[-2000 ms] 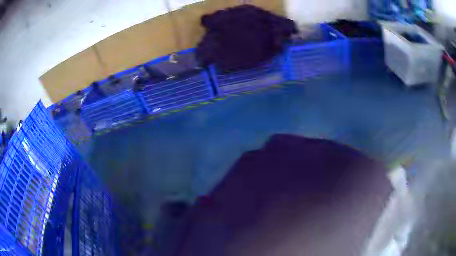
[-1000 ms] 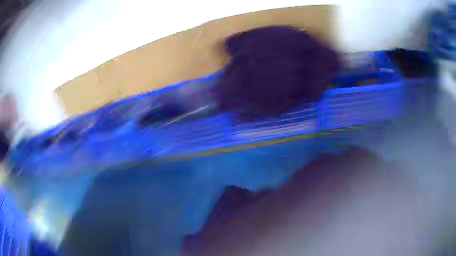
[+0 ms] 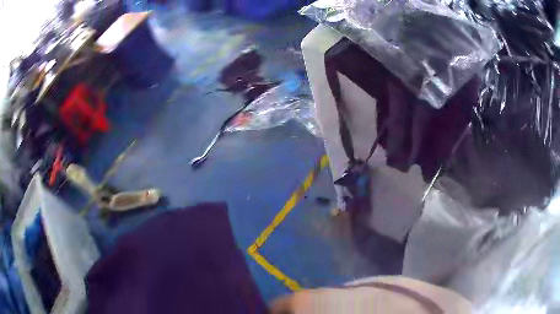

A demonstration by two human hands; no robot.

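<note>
A dark purple cloth piece (image 3: 175, 264) fills the lower left of the head view, close to the camera, above the blue floor. A blurred skin-toned shape, seemingly my right hand or forearm (image 3: 381, 297), shows at the bottom edge, right of the cloth. Its fingers cannot be made out, nor whether it holds the cloth. My left hand is not in view. Dark purple cloth (image 3: 408, 116) also lies in a white container (image 3: 316, 70) at the upper right, partly under clear plastic (image 3: 430, 43).
A white bin (image 3: 67, 245) with blue and dark contents stands at lower left. A red object (image 3: 84, 113) and a beige item (image 3: 132, 200) are above it. Clear plastic and dark scraps (image 3: 242, 70) lie on the floor. A yellow line (image 3: 279, 227) crosses the floor. Shiny plastic (image 3: 491, 251) covers the lower right.
The view has turned from the row of blue crates to floor, a white container and plastic. The near purple cloth now shows further left, and the skin-toned shape has appeared.
</note>
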